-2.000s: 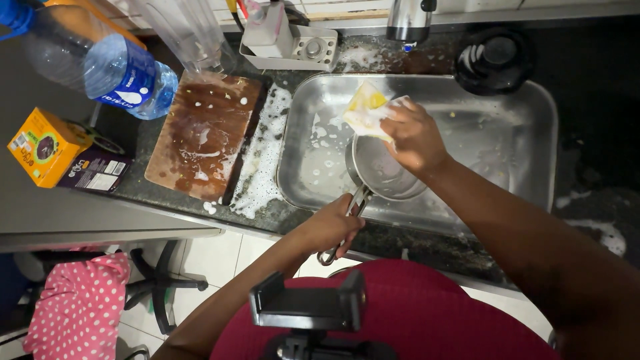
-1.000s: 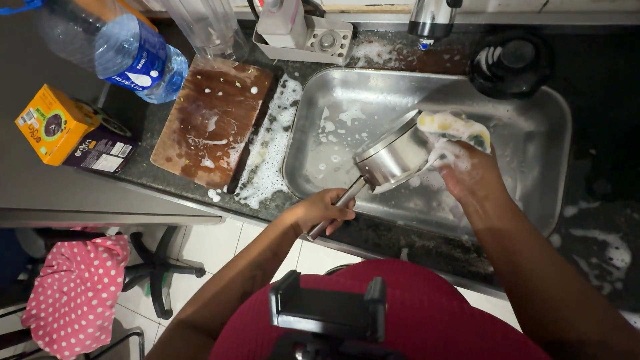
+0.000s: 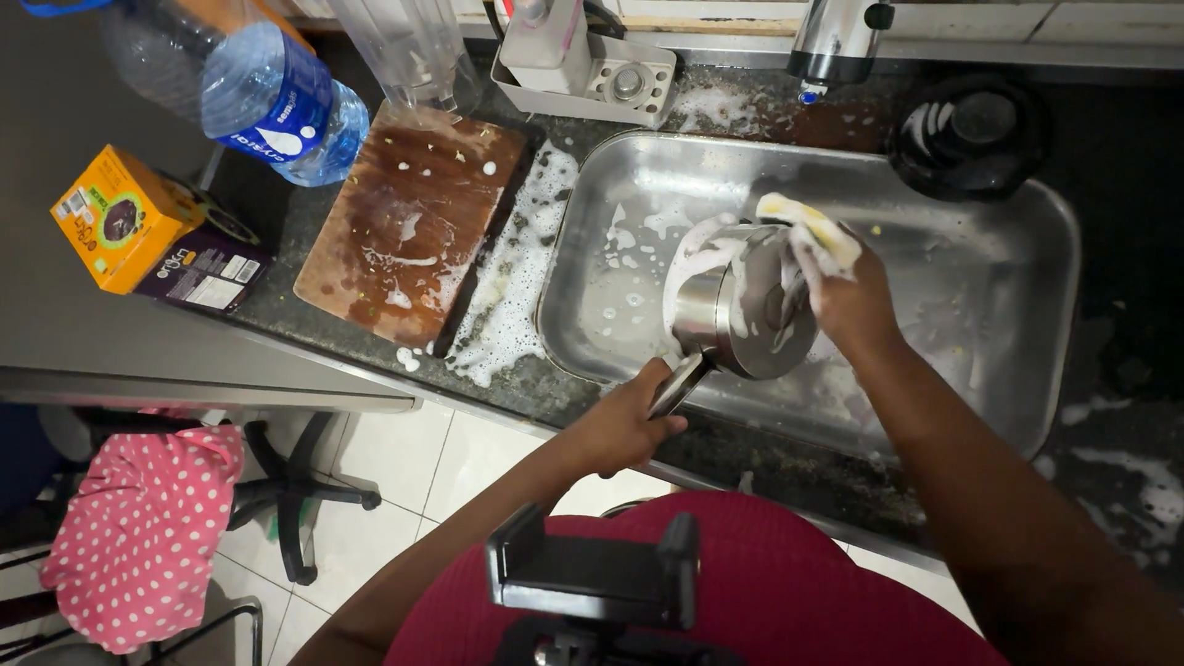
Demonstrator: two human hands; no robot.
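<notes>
A soapy stainless steel saucepan [image 3: 731,305] is tilted over the metal sink [image 3: 980,370], its outer base turned up toward me. My left hand [image 3: 624,421] is closed around the pan's long handle [image 3: 680,384] at the sink's near edge. On the pan's right side, my right hand [image 3: 846,287] holds a white and yellow sponge [image 3: 809,227] covered in lather. Foam coats the pan's side and part of its base. The fingertips of my right hand are partly hidden by suds.
Left of the sink lies a wet wooden cutting board [image 3: 416,222] beside foam. A large water bottle [image 3: 287,111], an orange box [image 3: 125,222], a caddy [image 3: 592,79], the faucet [image 3: 837,46] and a black lid-like object [image 3: 967,139] stand around. A chair is at lower left.
The pan has turned from showing its open inside two seconds ago to showing its outer base. The sponge in my right hand has moved from the pan's opening to its outside.
</notes>
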